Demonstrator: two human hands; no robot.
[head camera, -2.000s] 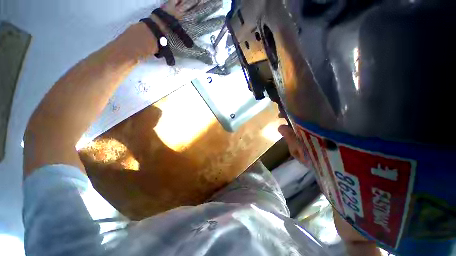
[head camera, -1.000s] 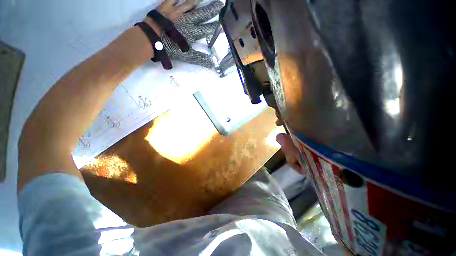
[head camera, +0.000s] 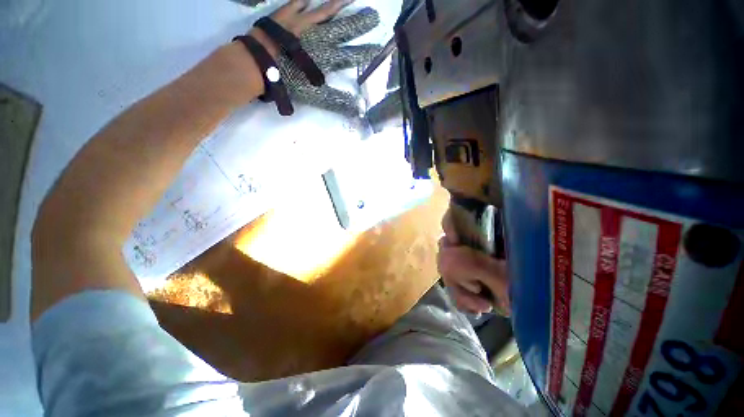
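Observation:
The cutting machine (head camera: 612, 106) fills the right side, with its dark motor body, blue band and red-white label close to the camera. My left hand (head camera: 314, 53) wears a metal mesh glove on some fingers and lies flat with fingers spread on the white marker paper (head camera: 98, 49), beside the thin upright metal guard (head camera: 383, 69). My right hand (head camera: 473, 277) is curled around the machine's handle, partly hidden behind the motor body. The silver base plate (head camera: 377, 204) shows below the machine, washed out by glare. The knife edge cannot be made out.
The brown wooden table (head camera: 310, 326) has bright sunlight patches and lies between the paper's edge and my body. A long grey-tan flat weight (head camera: 16, 195) lies on the paper at the far left.
The machine body has turned and shifted in view, showing more of its label and more of my right hand. Less of the base plate shows beyond the paper. My left hand stays flat nearby.

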